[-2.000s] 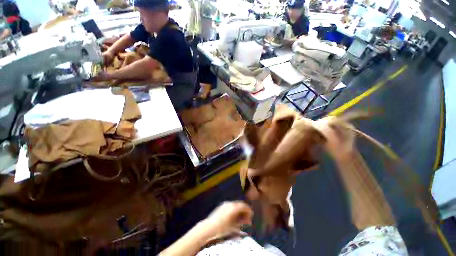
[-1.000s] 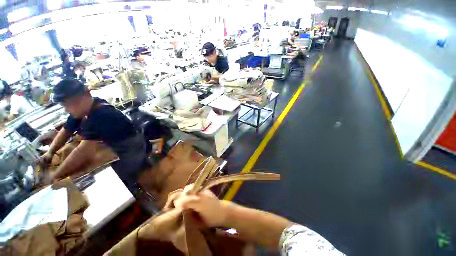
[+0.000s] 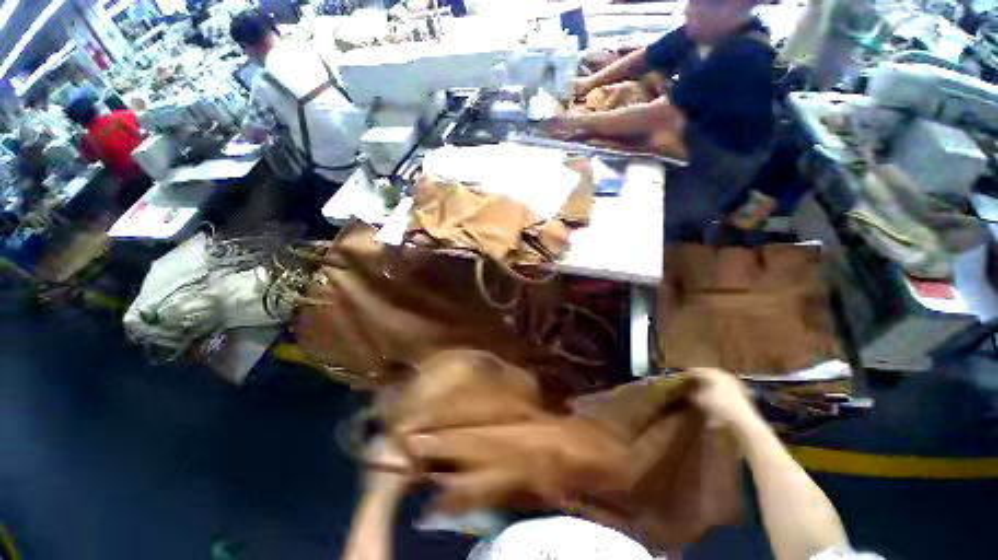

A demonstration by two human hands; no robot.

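A floppy brown bag piece (image 3: 547,454) is stretched between my hands at the bottom centre, partly blurred. My left hand (image 3: 385,451) grips its left end, where a blurred thin loop shows. My right hand (image 3: 717,396) grips its upper right edge. A pale sheet edge (image 3: 460,523) shows below the piece. A large heap of brown bag pieces (image 3: 410,295) lies just beyond it, with thin loops hanging at its right. A flat stack of brown pieces (image 3: 750,306) lies on a low stand to the right.
A white table (image 3: 629,230) holds crumpled brown pieces (image 3: 476,222) under a white sheet (image 3: 503,175). A seated person (image 3: 722,98) works brown material at a sewing machine. Pale bag pieces (image 3: 202,295) lie at the left. Another person (image 3: 306,109) sits beyond. A yellow line (image 3: 897,465) crosses the dark floor.
The view has swung left from the aisle to the tables. The brown piece, bunched in my right hand before, is now spread out between both hands.
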